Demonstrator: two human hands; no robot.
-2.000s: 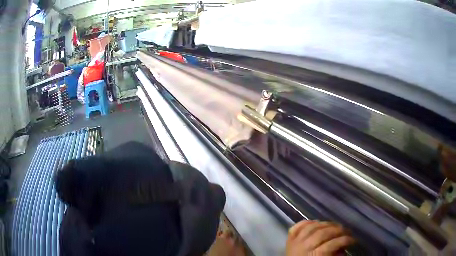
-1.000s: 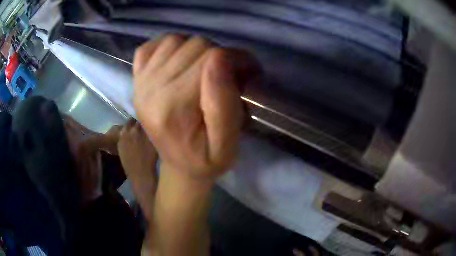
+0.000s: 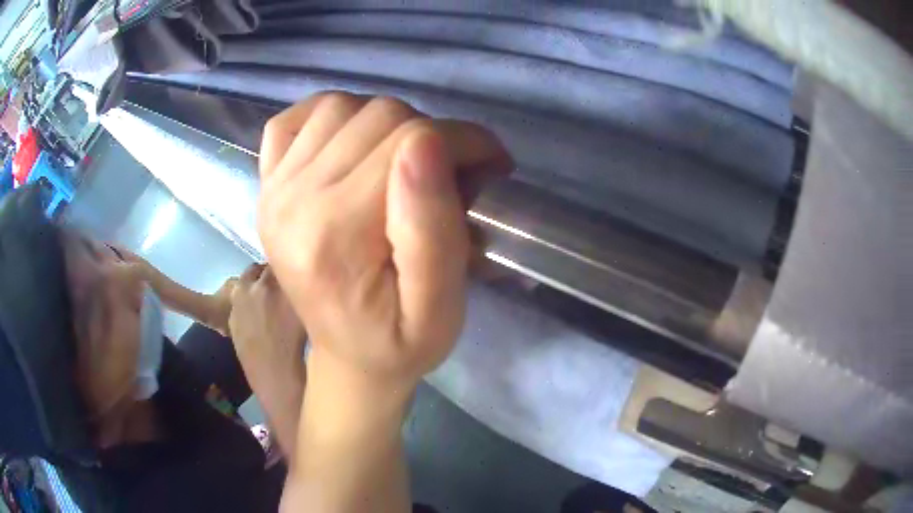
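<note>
My left hand point(image 3: 350, 235) is closed over a thick, shiny metal bar point(image 3: 601, 266), with the thumb on its right side. The bar slants from upper left to lower right. My right hand is not in view. Blue-grey curtain fabric point(image 3: 601, 130) lies in long folds behind the bar. A grey cloth panel point(image 3: 861, 271) with a frayed edge hangs over the bar's right end. A pale cloth strip point(image 3: 546, 386) lies below the bar. The part of the bar under my hand is hidden.
Another person in a dark cap point(image 3: 30, 331) and a mask leans in at the left, hands point(image 3: 262, 301) together beside the bar. A metal bracket point(image 3: 716, 436) is at lower right. A blue stool point(image 3: 52, 187) stands far left on the grey floor.
The view has swung from the long rack to a close view of the bar. My left hand stays closed on it over the last second. The other person's masked face has come into view.
</note>
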